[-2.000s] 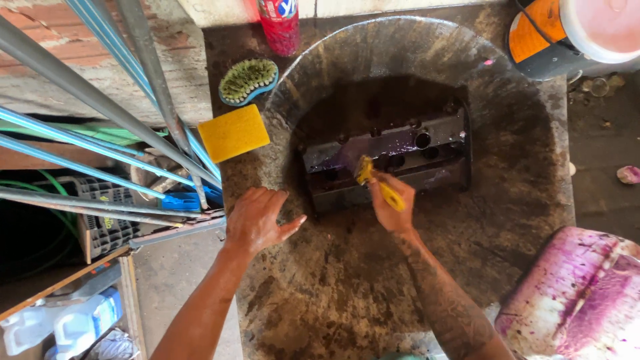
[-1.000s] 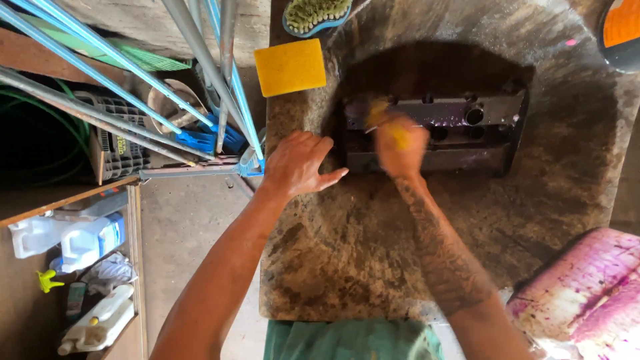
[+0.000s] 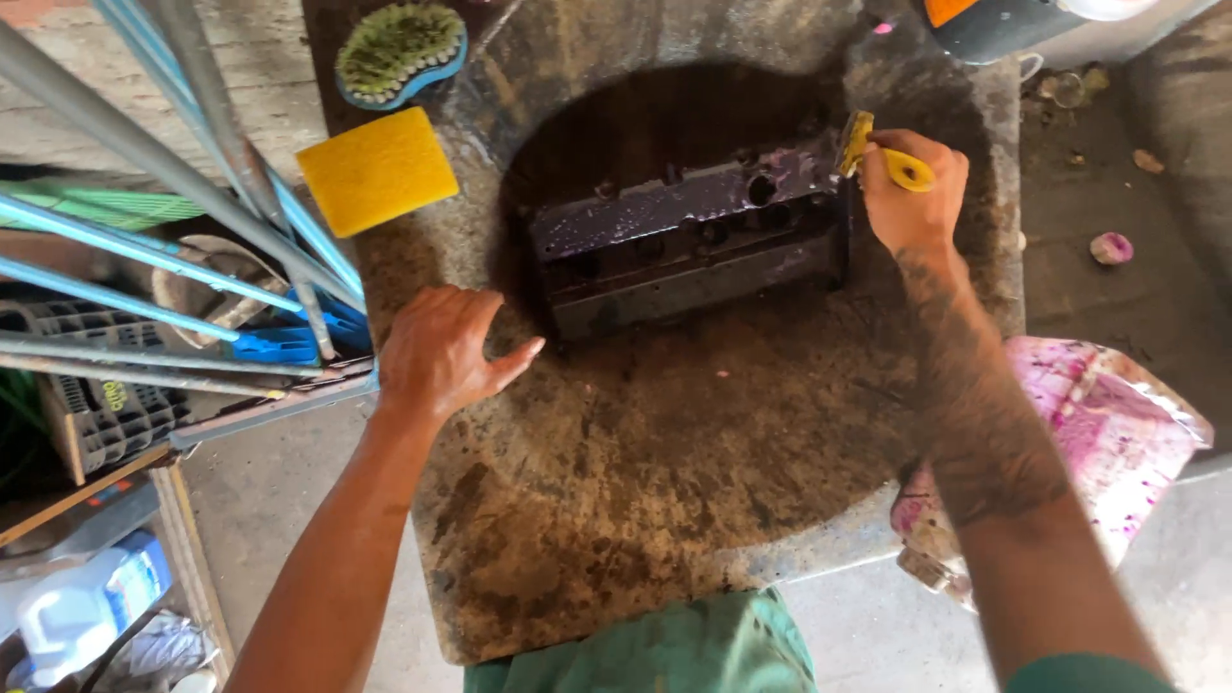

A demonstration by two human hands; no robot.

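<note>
A dark metal engine part with round holes, possibly a valve cover point(image 3: 664, 207), lies in the hollow of a stained stone basin point(image 3: 674, 462); its upper face looks wet. My right hand point(image 3: 914, 192) grips a small yellow-handled brush point(image 3: 855, 144), whose head is by the part's upper right end. My left hand point(image 3: 448, 351) rests on the basin's left side, thumb apart, holding nothing. Above it lies a yellow sponge point(image 3: 377, 171), and beyond that a blue-backed scrubbing brush point(image 3: 402, 53), bristles up.
Blue and grey poles point(image 3: 183, 135) lean at the left, over a black plastic crate point(image 3: 115, 414). A plastic jug point(image 3: 82, 602) sits on a low shelf. At right stand a pink-stained container point(image 3: 1107, 433) and a dark bucket point(image 3: 1011, 29).
The right hand has moved the brush from the left half of the metal part to its right end. My left hand remains on the basin's left side.
</note>
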